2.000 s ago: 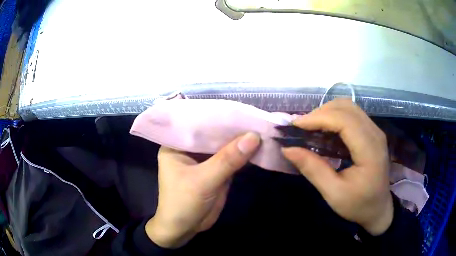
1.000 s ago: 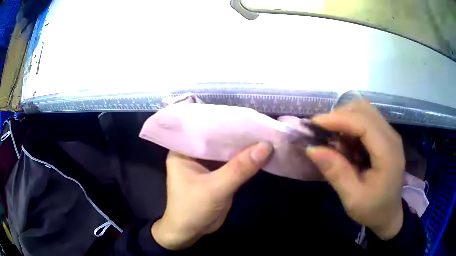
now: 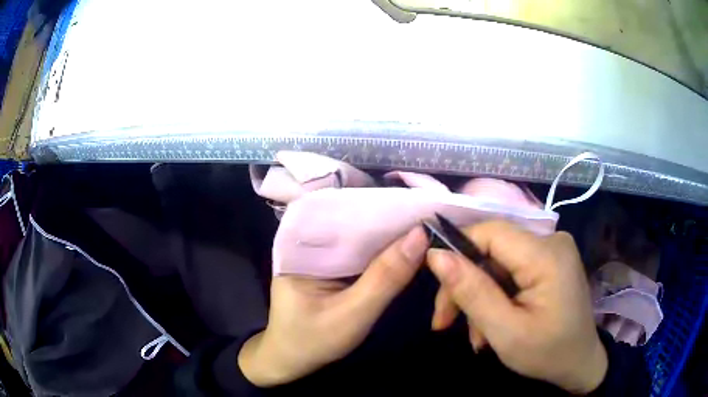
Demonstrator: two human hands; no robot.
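A pale pink garment piece (image 3: 349, 225) is held in front of the table's front edge, with a small slit on its left part and a white loop standing up at its right end. My left hand (image 3: 334, 310) grips its lower edge, thumb on top. My right hand (image 3: 520, 295) holds dark thread snips (image 3: 470, 250) with the blades pointing up and left, close beside my left thumb tip. Whether the blades touch the cloth cannot be told.
A white table (image 3: 310, 77) lies ahead with a measuring tape (image 3: 233, 148) along its front edge. A grey garment with white cord (image 3: 78, 310) hangs at the left. More pink cloth (image 3: 633, 298) lies at the right beside a blue basket (image 3: 683, 310).
The pink piece has turned and moved slightly right, so the slit and upright white loop show clearly. My right hand has moved lower, bringing the snips beside my left thumb.
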